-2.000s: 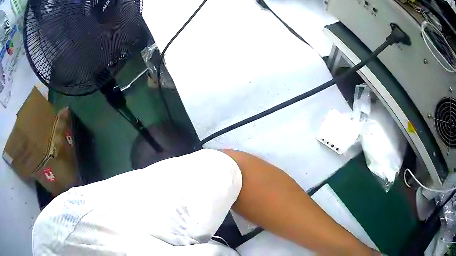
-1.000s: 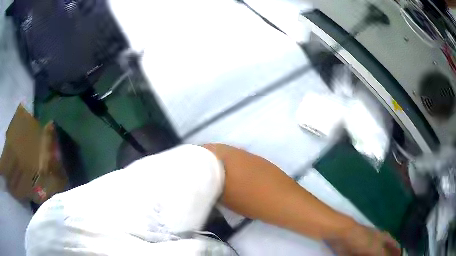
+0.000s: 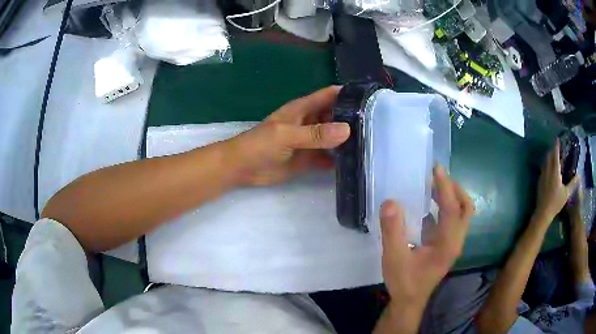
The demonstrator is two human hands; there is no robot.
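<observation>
A glossy black oval housing [image 3: 351, 171] stands on edge above the white foam sheet [image 3: 261, 228]. A translucent plastic cover [image 3: 400, 156] sits against its right side. My left hand [image 3: 297, 137] holds the black housing from the left near its upper end, thumb on the near face, fingers partly hidden behind it. My right hand [image 3: 428, 225] is at the lower right of the cover, thumb and fingers spread around its side. Whether the right fingers press on the cover is hard to tell.
At the back left are a white multi-port box [image 3: 116, 79] and a plastic bag with white contents [image 3: 183, 34]. A black flat box [image 3: 358, 53] and circuit boards [image 3: 474, 68] lie at the back. At right, another person's hands [image 3: 555, 186] hold a dark object. A black cable [image 3: 51, 98] crosses the left sheets.
The view has swung right, from the fan and floor to the bench. Both my hands now show, with the black housing and translucent cover between them.
</observation>
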